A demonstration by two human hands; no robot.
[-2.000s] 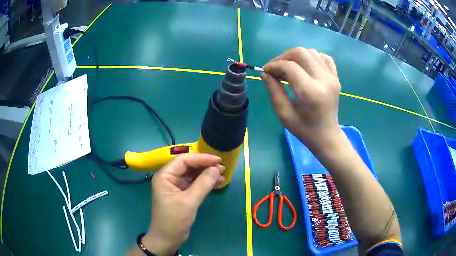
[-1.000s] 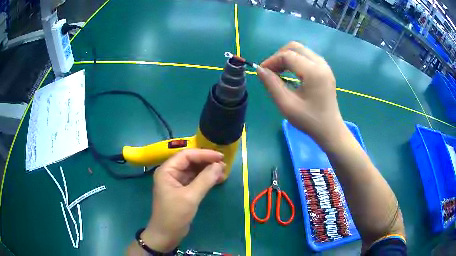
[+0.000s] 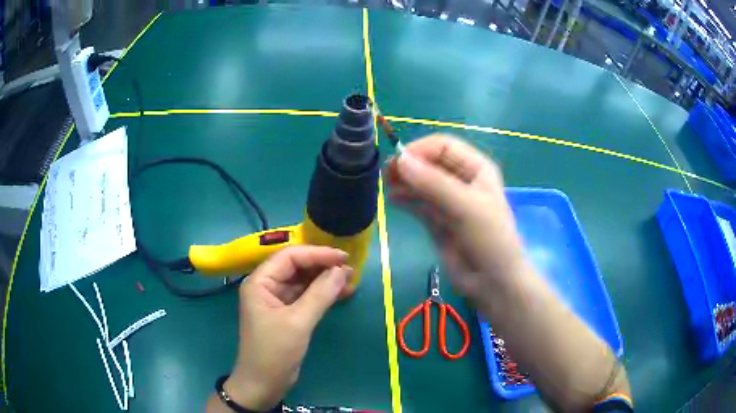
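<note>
The yellow heat gun (image 3: 234, 256) stands with its grey stepped nozzle (image 3: 355, 133) pointing up. My right hand (image 3: 452, 189), blurred, holds a wire lead (image 3: 389, 131) by its pale band between the fingertips. The lead's red and dark part slants up and left, just right of the nozzle and off its mouth. My left hand (image 3: 290, 310) is beside the gun's body, thumb and forefinger nearly together; whether something small is between them I cannot tell. The blue tray (image 3: 557, 218) lies partly under my right forearm, with rows of leads (image 3: 507, 363) partly hidden.
Orange-handled snips (image 3: 434, 323) lie left of the tray. White tubing strips (image 3: 113, 347) and a written paper sheet (image 3: 89, 214) lie at left. A black cord (image 3: 218, 168) loops behind the gun. Another blue bin (image 3: 686, 266) is at far right. Some leads (image 3: 323, 409) show at the bottom edge.
My right hand has moved down and toward me, taking the lead from over the nozzle mouth to its right side. My left hand has kept its pose. The view has shifted slightly.
</note>
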